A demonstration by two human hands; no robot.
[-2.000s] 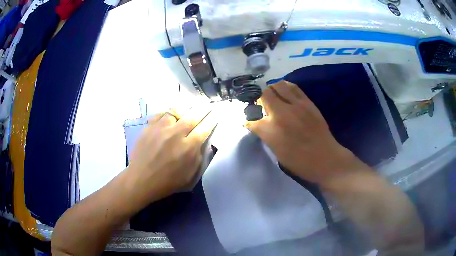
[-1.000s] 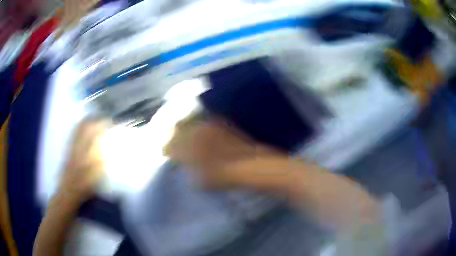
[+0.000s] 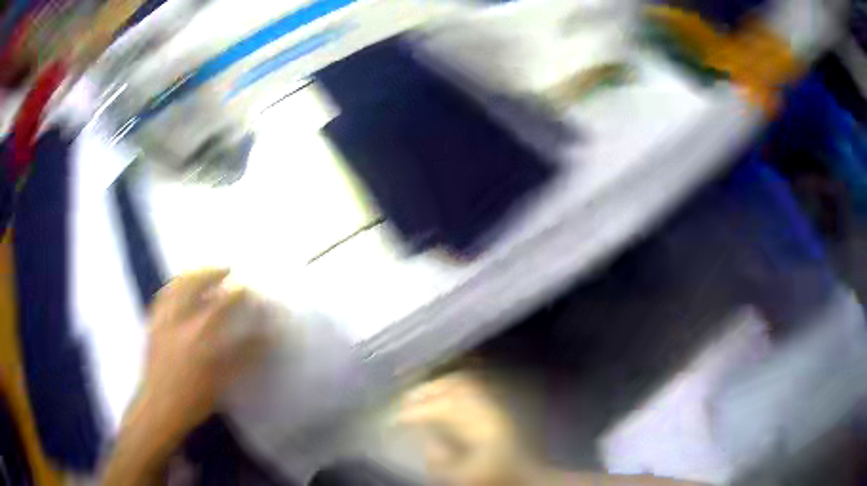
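The frame is badly blurred. My left hand (image 3: pixel 195 346) is at the lower left, its fingers on the edge of a pale cloth panel (image 3: pixel 304 380) that hangs over the table's front edge. My right hand (image 3: pixel 466 427) is at the bottom centre, just off the table's front edge, at the right side of the same pale panel. Its fingers look bent on the cloth, but blur hides the exact grip. A dark strip of cloth (image 3: pixel 138 233) runs up from my left hand towards the white sewing machine (image 3: pixel 204 123).
A navy panel stack (image 3: pixel 437 152) lies on the white table right of the needle area. Another long navy stack (image 3: pixel 43 294) is at the left, with an orange-yellow strip (image 3: pixel 14 351) beyond it. Coloured cloth (image 3: pixel 751 62) shows at the upper right. Pale cloth (image 3: pixel 684 418) is at the lower right.
The view has swung right. Both hands have left the needle area and come down towards the front edge with the pale panel. My right hand has moved off the table.
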